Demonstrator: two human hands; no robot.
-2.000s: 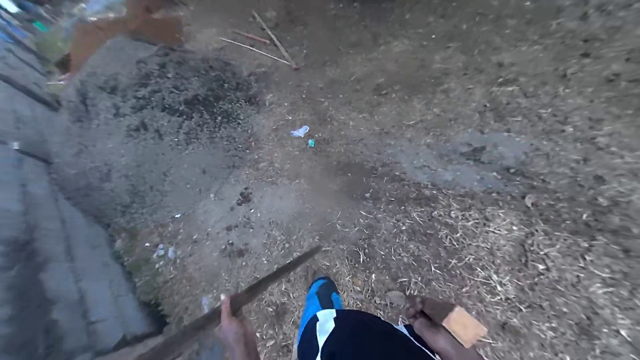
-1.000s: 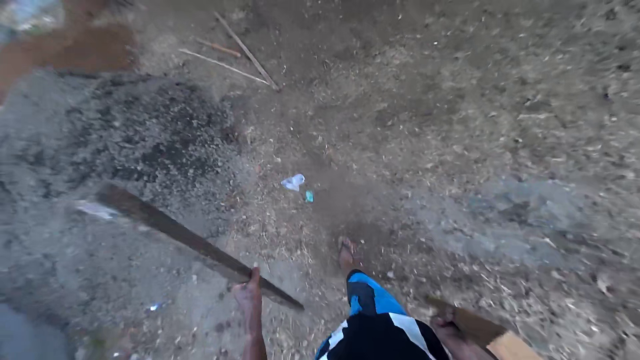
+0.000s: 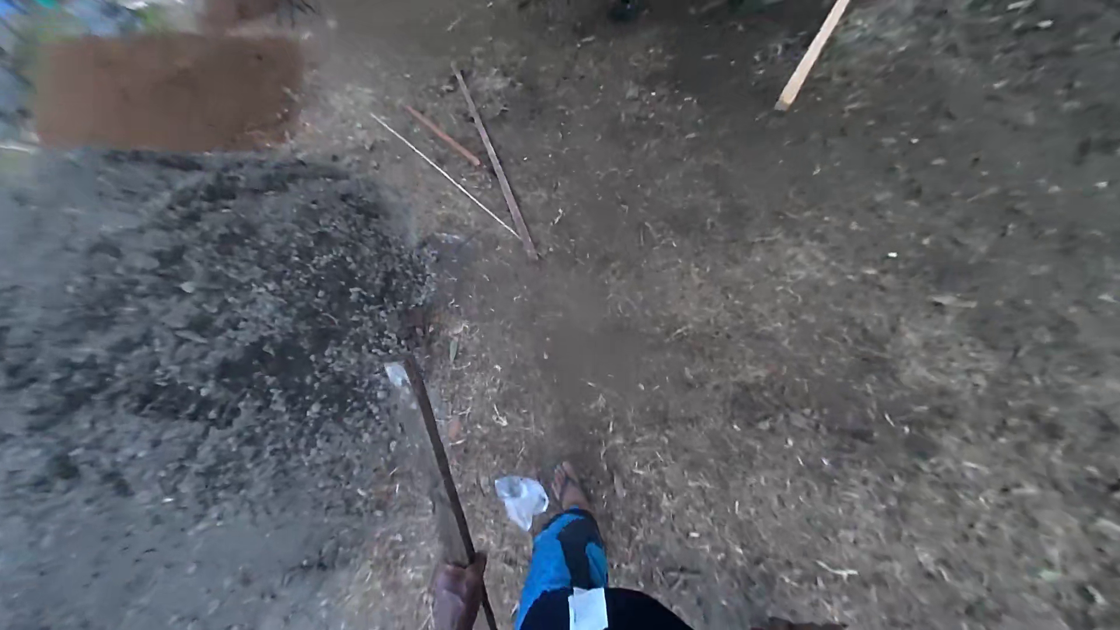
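Note:
A long dark wooden plank (image 3: 442, 451) hangs edge-up at my left side, and my left hand (image 3: 459, 591) is closed around it near the bottom of the view. Its far end points at the edge of the gravel heap. Of my right hand (image 3: 796, 625), only a sliver shows at the bottom edge; what it holds lies out of view. Between plank and leg, a crumpled clear plastic bag (image 3: 522, 500) lies on the ground, right beside my sandaled foot (image 3: 570, 488).
A grey gravel heap (image 3: 262, 297) spreads along the left, with a reddish-brown patch (image 3: 166, 92) beyond it. Ahead lie a thin pale stick (image 3: 444, 173), a short reddish stick (image 3: 442, 136) and a longer wooden strip (image 3: 497, 166). A pale timber piece (image 3: 812, 57) is at the upper right.
The plank, slanting across to the left a second ago, now points more nearly ahead. My right hand, earlier seen holding a wooden piece, has nearly left the view. The view has shifted forward over the ground.

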